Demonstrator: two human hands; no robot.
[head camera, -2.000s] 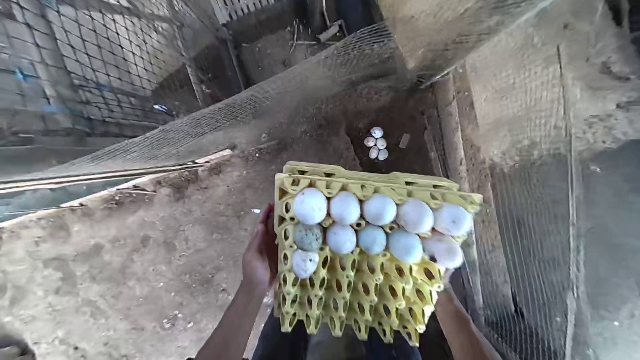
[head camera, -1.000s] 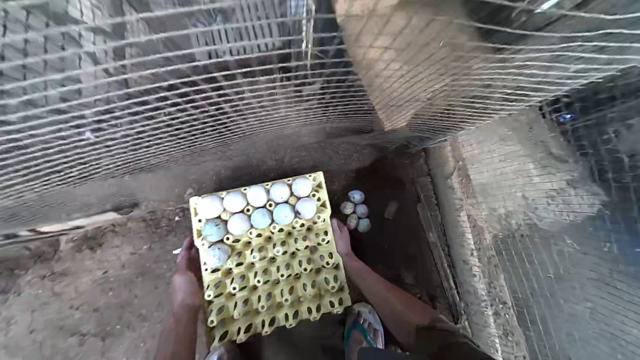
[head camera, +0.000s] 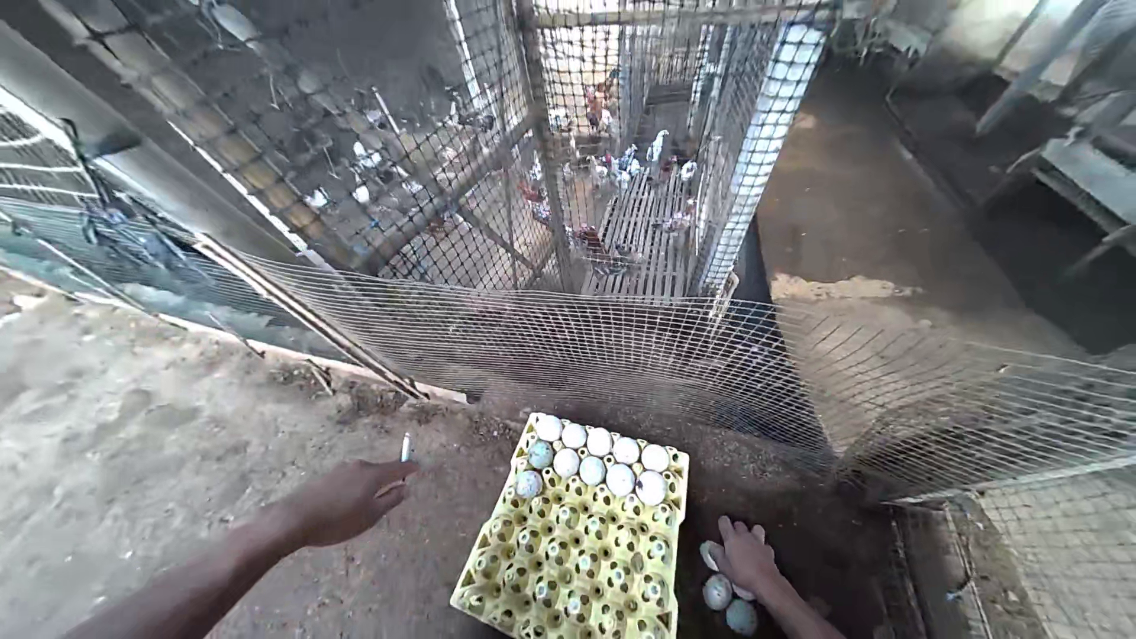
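Note:
A yellow egg tray (head camera: 577, 541) lies on the dirt ground at the lower middle, its far rows holding several white and bluish eggs (head camera: 593, 470) and its near cups bare. To its right, my right hand (head camera: 745, 555) reaches down over a small cluster of eggs (head camera: 717, 592) on the ground, fingers spread and touching or just above them; its palm side is hidden. Left of the tray, my left hand (head camera: 355, 501) hovers over the ground with a cigarette (head camera: 406, 446) held between its fingers.
A net fence (head camera: 568, 346) crosses just beyond the tray. Behind it stand a mesh pen (head camera: 532, 151) with several chickens and a slatted floor (head camera: 643, 222). Bamboo poles and a board edge (head camera: 355, 355) run along the left. A wooden bench (head camera: 1092, 177) stands at the far right.
Both hands held the tray before; now it rests on the ground, released. My right hand has moved to the loose eggs, my left hand away to the left. The view has tilted up.

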